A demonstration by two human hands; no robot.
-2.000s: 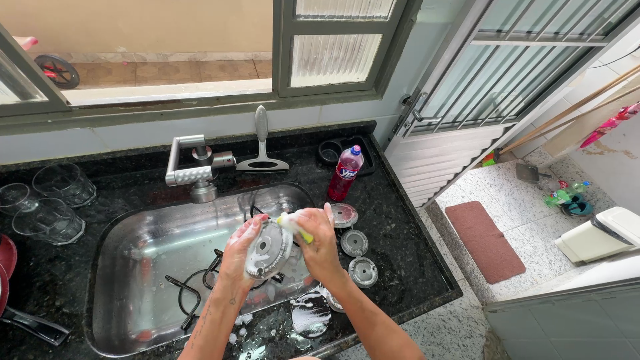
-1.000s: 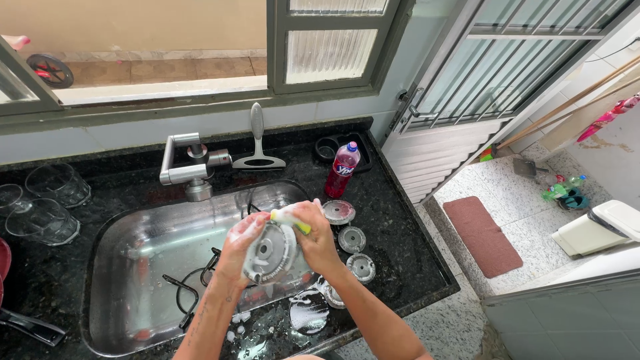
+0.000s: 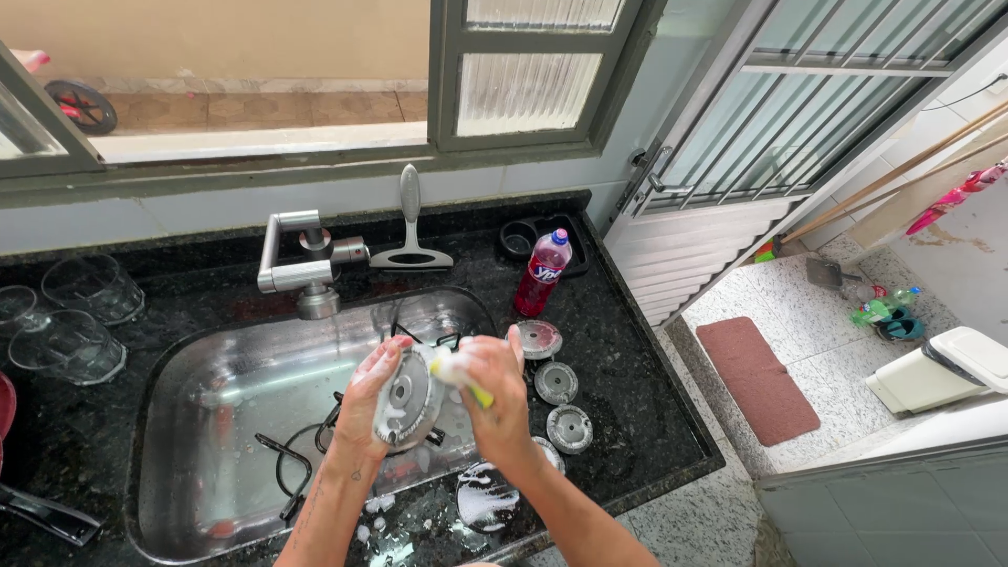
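My left hand (image 3: 368,394) grips a round metal stove burner head (image 3: 406,398), tilted up over the right part of the steel sink (image 3: 228,394). Against its upper right edge my right hand (image 3: 492,386) presses a soapy yellow sponge (image 3: 480,395). White foam covers fingers of both hands. Black pan supports (image 3: 285,465) lie in the sink beneath. Right of my right hand, several burner parts (image 3: 556,383) stand in a row on the black granite counter. A foam-covered dark round cap (image 3: 487,498) lies near the front edge. The bottle of pink detergent (image 3: 543,272) stands behind them.
A faucet (image 3: 295,272) rises behind the sink, with a squeegee (image 3: 411,236) beside it. Glass cups (image 3: 67,346) and a pan handle (image 3: 47,516) are at the left. A black tray (image 3: 575,244) sits in the back corner. A barred door (image 3: 732,157) stands at the right.
The burner head has turned more edge-on in my left hand. My right hand and the sponge have shifted to its upper right edge.
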